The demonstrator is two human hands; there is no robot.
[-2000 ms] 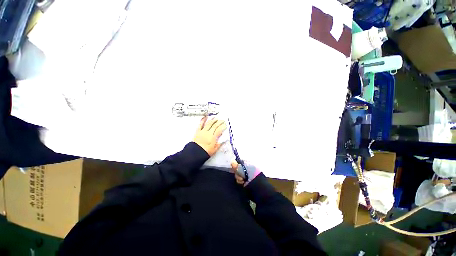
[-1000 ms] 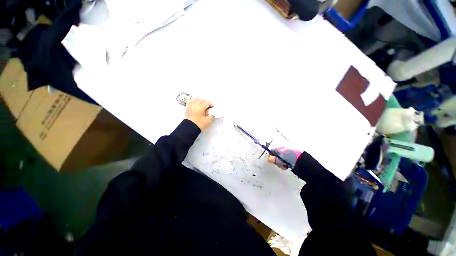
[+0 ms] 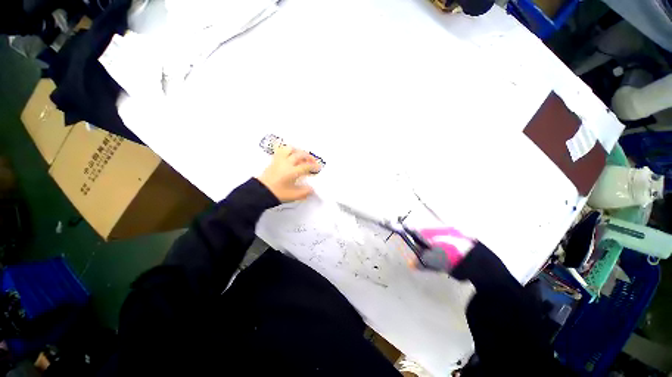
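My left hand (image 3: 289, 174), bare, rests on a grey mottled oblong, perhaps a pattern weight (image 3: 271, 143), whose two ends show on either side of the fingers. My right hand (image 3: 436, 249), in a pink and grey glove, is closed around the dark handles of long shears (image 3: 368, 219). The blades point left toward my left hand and look blurred. Thin white material may lie under both hands, but its edges barely show against the white table (image 3: 413, 96).
A maroon rectangle (image 3: 554, 136) with a white scrap lies at the far right. A white bottle (image 3: 623, 187), green holder (image 3: 604, 266) and blue crate (image 3: 626, 313) stand beyond the right edge. Black cloth (image 3: 92, 74) hangs at the left edge above a carton (image 3: 92, 173).
The view has turned and shifted over the table. My left hand has moved from below the mottled oblong onto it. My right hand and the shears have moved right, away from my body.
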